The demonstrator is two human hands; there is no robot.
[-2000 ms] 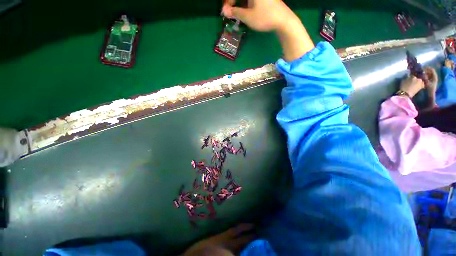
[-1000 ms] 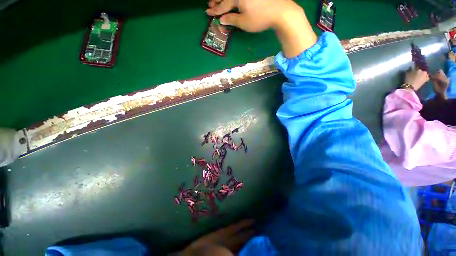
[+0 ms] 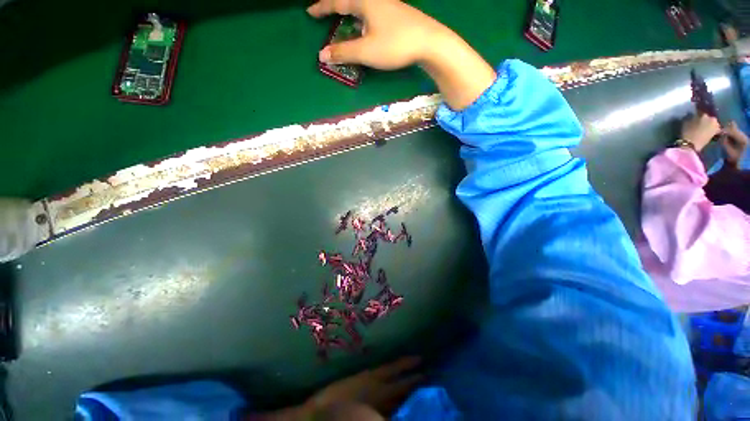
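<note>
My right hand [image 3: 374, 34] reaches over the green belt above a red-rimmed phone housing with a green board [image 3: 344, 72]. Its thumb and forefinger are apart, with the thumb over the housing's left side; the hand covers part of the housing, and I cannot tell how firmly it touches. My left hand [image 3: 370, 390] is dark and blurred at the bottom edge, fingers pointing right, with nothing visible in it. A loose pile of tiny dark red side keys [image 3: 349, 284] lies on the dark bench between my hands.
Other phone housings lie on the belt at the left [image 3: 148, 62] and right [image 3: 543, 23]. The peeling edge strip [image 3: 271, 148] runs between belt and bench. A person in a pink sleeve [image 3: 695, 222] holds dark parts at the right. A whitish wrapped post [image 3: 20, 229] stands at far left.
The housings on the belt have moved left, and my right hand has moved left with the middle one. Its thumb and forefinger are now further apart. My left hand has barely moved.
</note>
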